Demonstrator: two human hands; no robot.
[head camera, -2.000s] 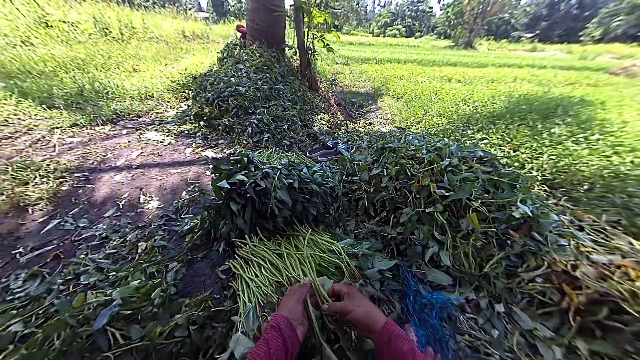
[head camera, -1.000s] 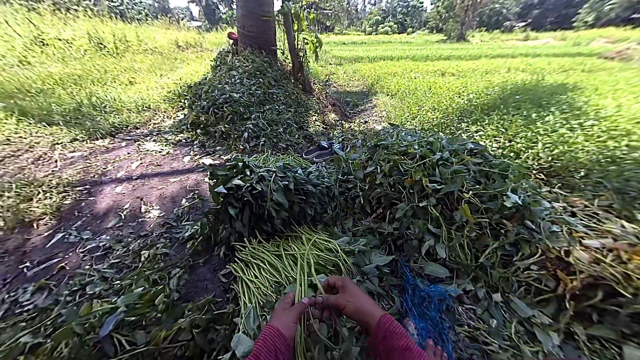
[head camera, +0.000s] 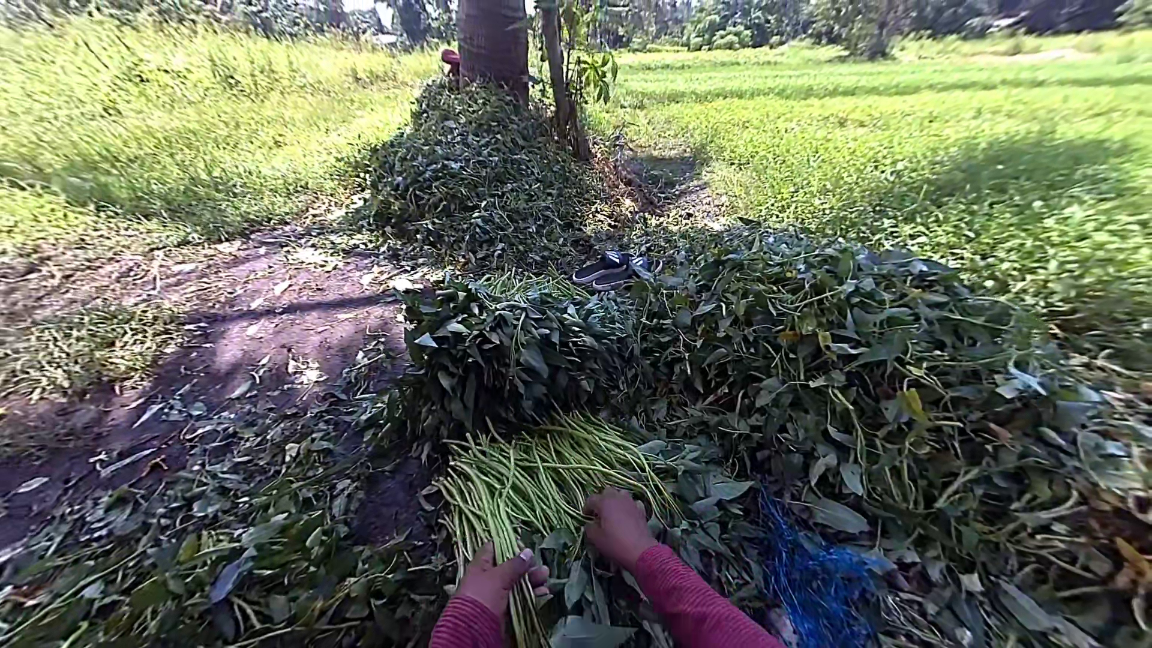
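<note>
My left hand (head camera: 500, 576), at the bottom centre, grips a thin bundle of long green stems (head camera: 511, 540), its thumb lying across them. Up and to the right, my right hand (head camera: 619, 526) is curled at the right edge of a spread layer of cut green stems (head camera: 549, 472); its fingertips are turned away, so whether it holds a stem does not show. Loose green leaves (head camera: 576, 585) lie between and below the hands. Behind the stem layer stands a stacked bundle of leafy greens (head camera: 513, 360).
A large heap of leafy vines (head camera: 837, 333) rises at the right, with blue plastic strands (head camera: 819, 576) before it. Dark footwear (head camera: 612, 270) lies beyond the bundle. Another leafy pile (head camera: 486, 180) surrounds a tree trunk (head camera: 493, 45). Bare soil (head camera: 270, 333) is at the left.
My hands, together over the stems one second ago, are now apart. The right has moved forward to the edge of the stem layer; the left remains low with stems in its grip.
</note>
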